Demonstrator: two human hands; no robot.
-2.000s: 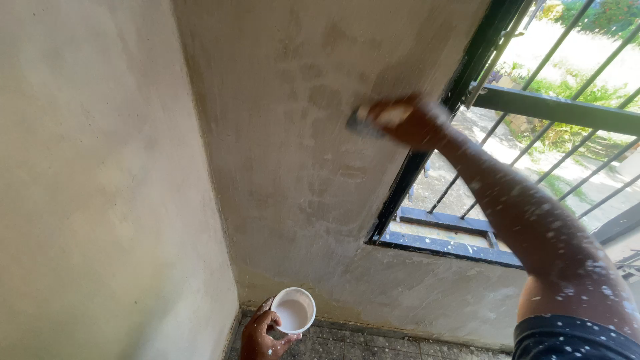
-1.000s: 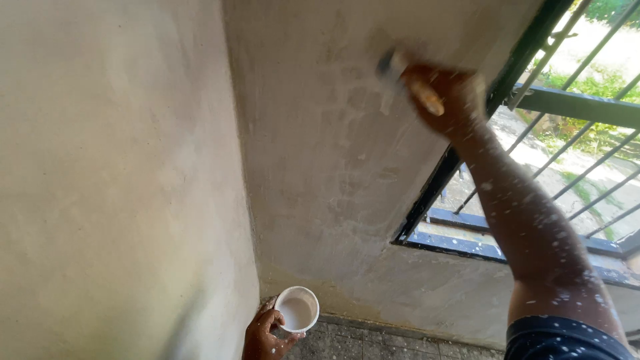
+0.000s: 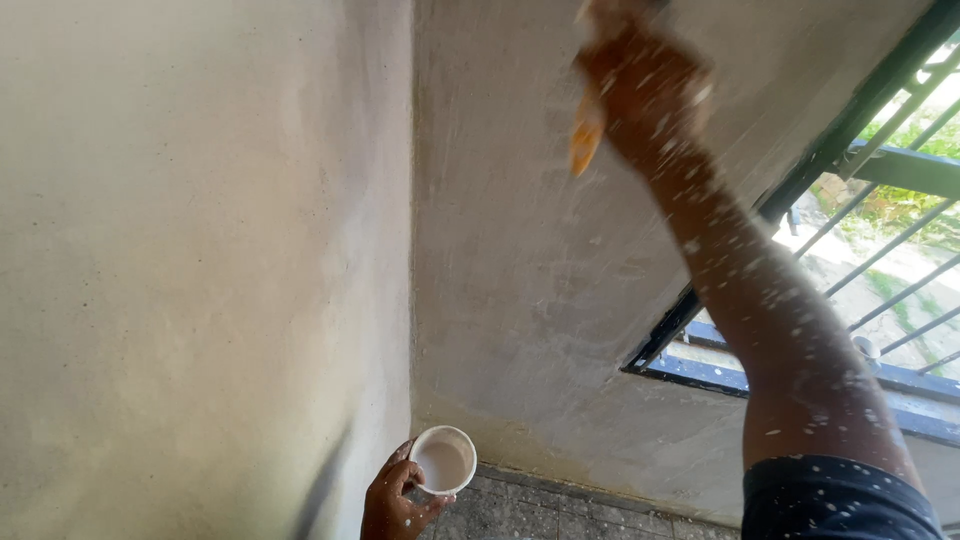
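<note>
My right hand (image 3: 645,82), blurred, is raised at the top of the view in front of the grey-brown wall (image 3: 525,247). It grips a paintbrush whose orange wooden handle (image 3: 585,139) points downward; the brush's head is blurred near the upper edge. White paint specks cover the hand and forearm. Low in the view, my left hand (image 3: 399,487) holds a white plastic cup (image 3: 444,459) by its rim and side, the thumb inside the edge. Thin, pale whitish liquid lies in the cup.
A lighter plastered wall (image 3: 202,262) fills the left side and meets the other wall at a corner. To the right is a window with a dark metal frame (image 3: 686,379) and bars (image 3: 885,259). Paint-speckled floor tiles (image 3: 510,514) show at the bottom.
My right hand has moved higher up the wall with the brush. My left hand still holds the cup low down. The view has shifted somewhat to the left.
</note>
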